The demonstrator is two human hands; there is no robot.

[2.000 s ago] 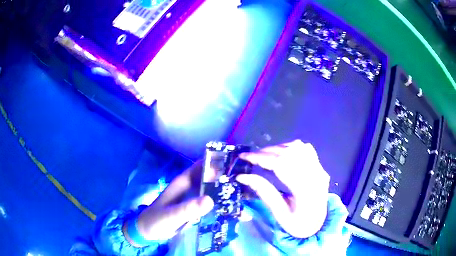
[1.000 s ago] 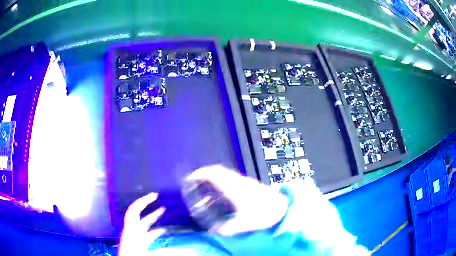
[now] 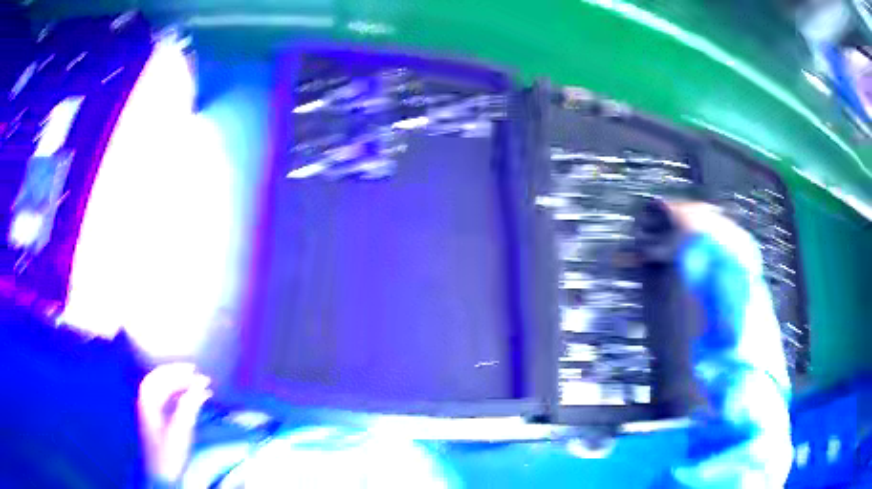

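Note:
The picture is blurred by motion. My right hand [image 3: 693, 215] reaches over the second tray [image 3: 537, 287], its fingers at a small dark thing [image 3: 655, 229] that looks like a circuit board. Its exact grip is blurred. Circuit boards [image 3: 604, 329] lie in a column in this tray, with more near its top. My left hand [image 3: 170, 411] is low at the left, partly cut off by the bottom edge, fingers curved and apart, with nothing seen in it. The nearest tray [image 3: 521, 325] holds several boards [image 3: 349, 119] at its far end.
The light box [image 3: 57, 143] stands at the left, its open side [image 3: 153, 229] glaring white. A third tray [image 3: 798, 287] with boards lies at the right, partly behind my right sleeve. The green bench top [image 3: 574, 38] runs beyond the trays. Blurred objects [image 3: 846, 48] show at the upper right.
My right hand has moved right, from the nearest tray to over the second tray. My left hand has shifted to the lower left. The view has turned, and the trays' boards look smeared.

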